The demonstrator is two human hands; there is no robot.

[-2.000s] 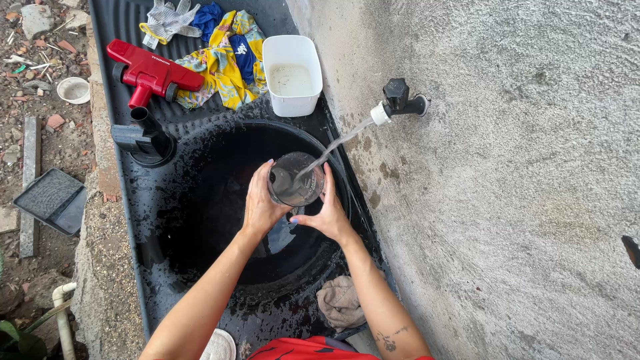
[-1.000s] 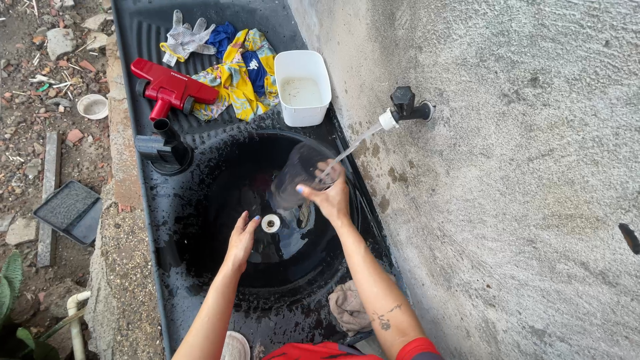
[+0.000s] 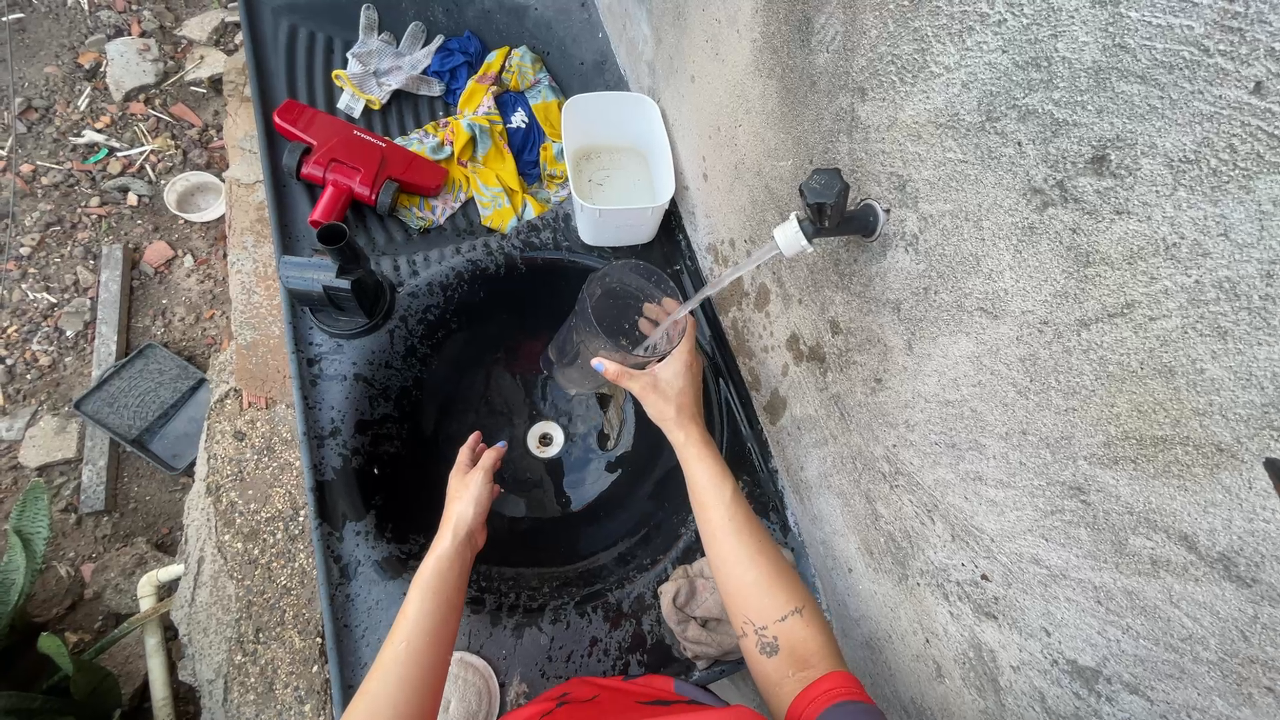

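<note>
My right hand (image 3: 662,375) holds a clear, smoke-tinted plastic canister (image 3: 600,335) by its rim, tilted over the round black basin (image 3: 430,500). Water runs from the black wall tap (image 3: 835,212) with a white nozzle into the canister's open mouth. My left hand (image 3: 472,490) is empty, fingers apart, over the basin to the left of the white drain (image 3: 545,440). Behind the canister stands a white plastic tub (image 3: 619,170) with some cloudy liquid in it.
On the ribbed board lie a red vacuum floor head (image 3: 350,160), a knit glove (image 3: 385,60) and a yellow patterned cloth (image 3: 490,150). A black plastic part (image 3: 335,285) stands on the basin's left edge. A grey-brown rag (image 3: 700,610) lies near my right forearm. The rough wall (image 3: 1000,400) rises at right.
Two seconds ago both hands held the canister under the stream. My left hand has let go and moved left and down; the canister is now in my right hand alone.
</note>
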